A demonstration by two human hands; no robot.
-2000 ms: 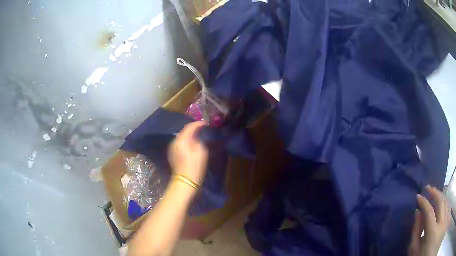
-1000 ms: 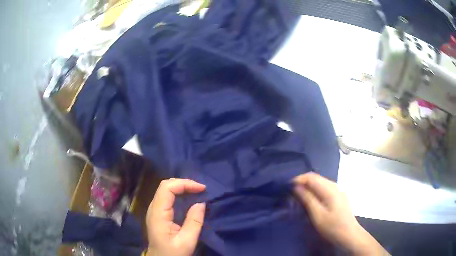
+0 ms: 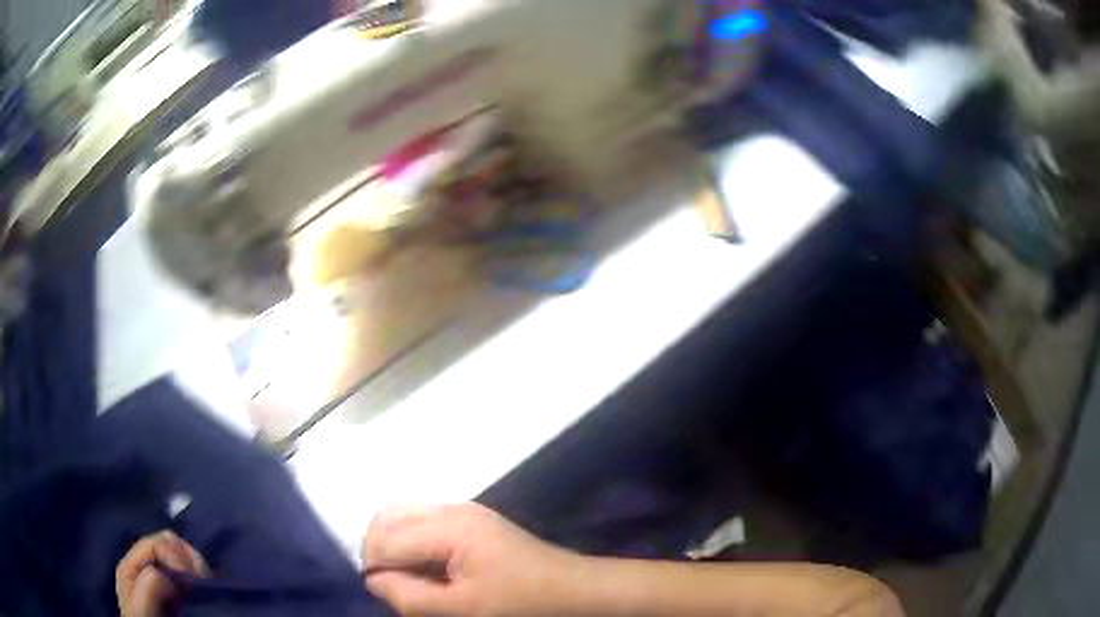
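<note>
The navy cloth garment lies at the lower left, over the table's front left part. My left hand is at the bottom left on the cloth, fingers curled; blur hides whether it grips. My right hand is at the bottom centre, fingers bent down onto the cloth's right edge and pinching it. The white sewing machine is blurred across the upper middle, its head at the left above the needle area. A small white label shows on the cloth near my left hand.
The white machine table runs diagonally. A blue cord loop lies under the machine arm. A small yellowish-black item lies at the table's right. More dark navy cloth hangs at the right, below the table edge. A blue light shows at the top.
The view has swung right, from the box and cloth pile to the machine. The garment and both hands now appear lower and further left in the picture. The right hand stays at the cloth.
</note>
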